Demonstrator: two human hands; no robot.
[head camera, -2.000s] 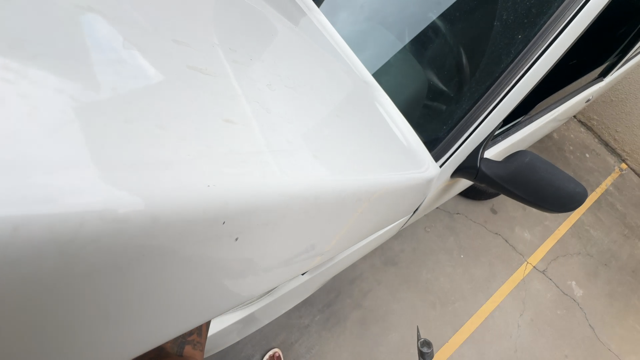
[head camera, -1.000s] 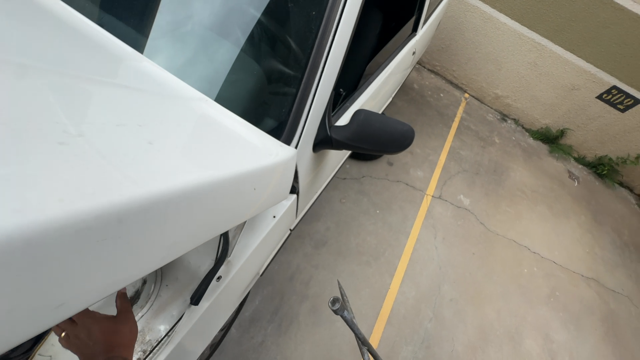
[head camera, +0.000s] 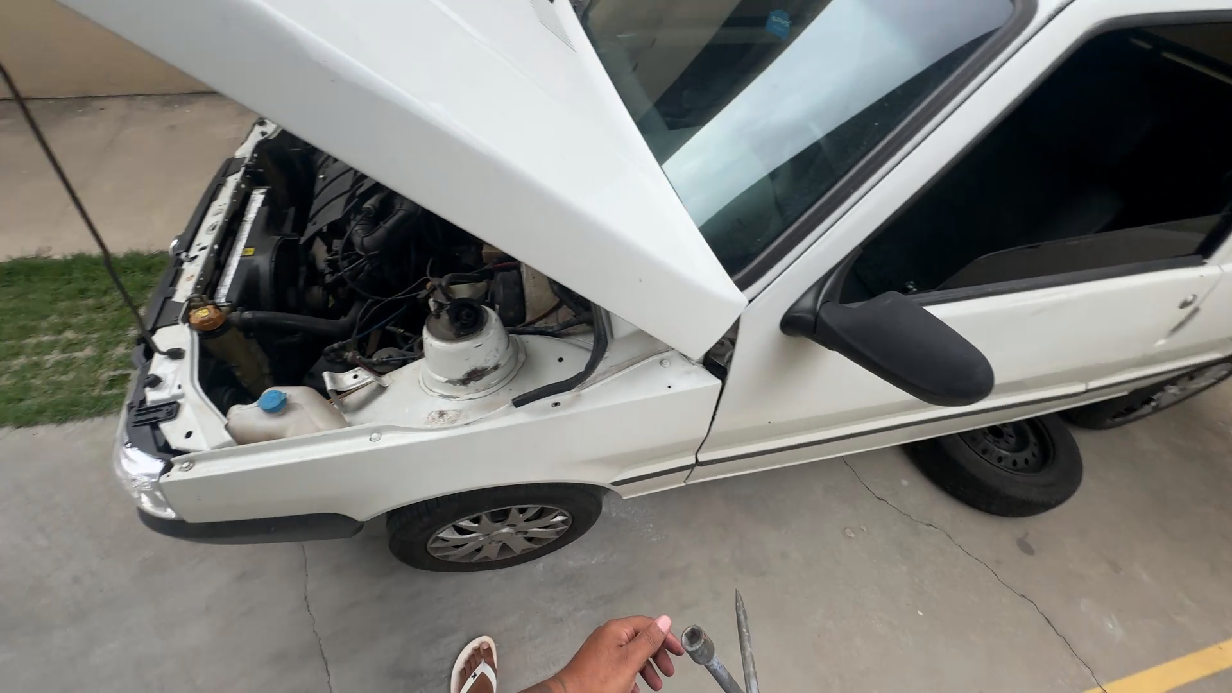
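Observation:
My left hand (head camera: 621, 656) is at the bottom centre, its thumb and fingers apart with nothing between them. Just right of its fingertips is the socket end of a metal wrench (head camera: 701, 645). Beside that wrench a pointed metal bar (head camera: 744, 630) sticks up; the lower ends of both are cut off by the frame. My right hand is out of view. Beyond stands a white car with its hood (head camera: 500, 144) raised. The engine bay shows a white strut tower (head camera: 467, 361), a reservoir with a blue cap (head camera: 289, 416) and a coolant tank (head camera: 226, 337) with a yellowish cap.
A front wheel (head camera: 496, 529) is under the fender. A loose spare wheel (head camera: 1001, 462) lies on the concrete beside the car, below the black side mirror (head camera: 895, 346). A thin hood prop rod (head camera: 72, 202) rises at the left. A foot in a white flip-flop (head camera: 474, 664) shows below.
My left hand, over the strut tower a second ago, is now away from the engine bay, beside the wrench's socket end. The view has swung widely to show the open engine bay.

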